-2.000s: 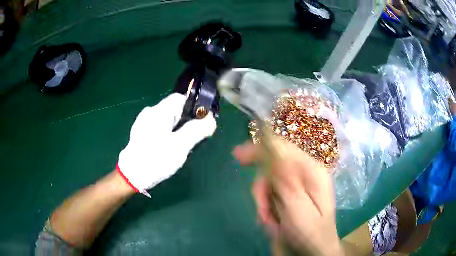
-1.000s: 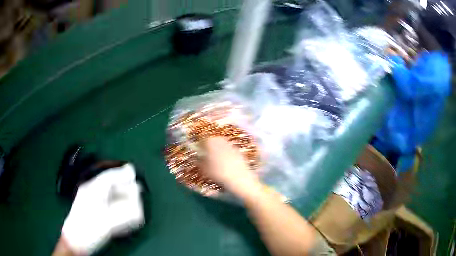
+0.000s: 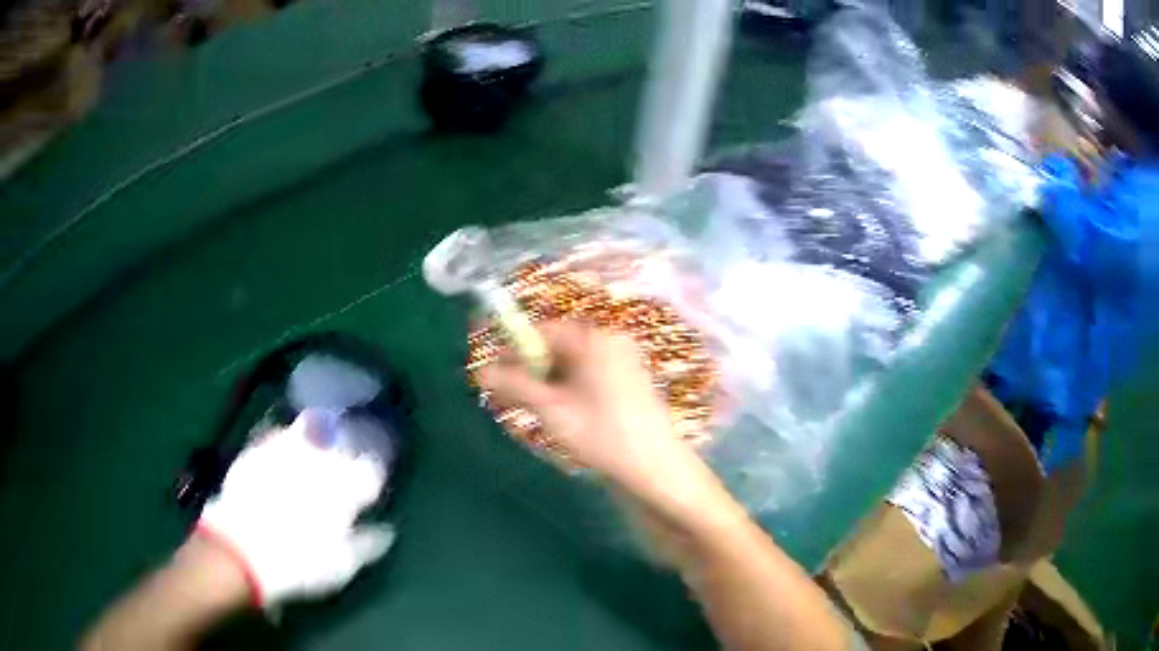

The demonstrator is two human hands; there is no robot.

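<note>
A black clip fan [image 3: 333, 382] with a pale blade lies on the green surface at the lower left. My left hand [image 3: 299, 509], in a white knitted glove with a red cuff, is on the fan's near side; its fingertips are blurred over the blade. My bare right hand [image 3: 572, 388] is around the pale handle of a hammer [image 3: 460, 261]. The hammer's silver head points up and left. The hand and hammer are over the open clear bag of copper-coloured pieces [image 3: 636, 299]. Whether the right fingers also touch pieces is too blurred to tell.
Another black fan [image 3: 477, 79] is on the green bench at the back. A pale metal upright [image 3: 684, 102] stands behind the bags. Clear bags with dark [image 3: 826, 210] and whitish contents lie beyond. A carton of silvery pieces [image 3: 953, 502] is at the lower right, a person in blue [image 3: 1093, 293] at the right.
Compared with one second ago, the hammer now shows in my right hand above the bag. My gloved hand has shifted on the fan, whose pale blade now shows. The whole view has shifted slightly.
</note>
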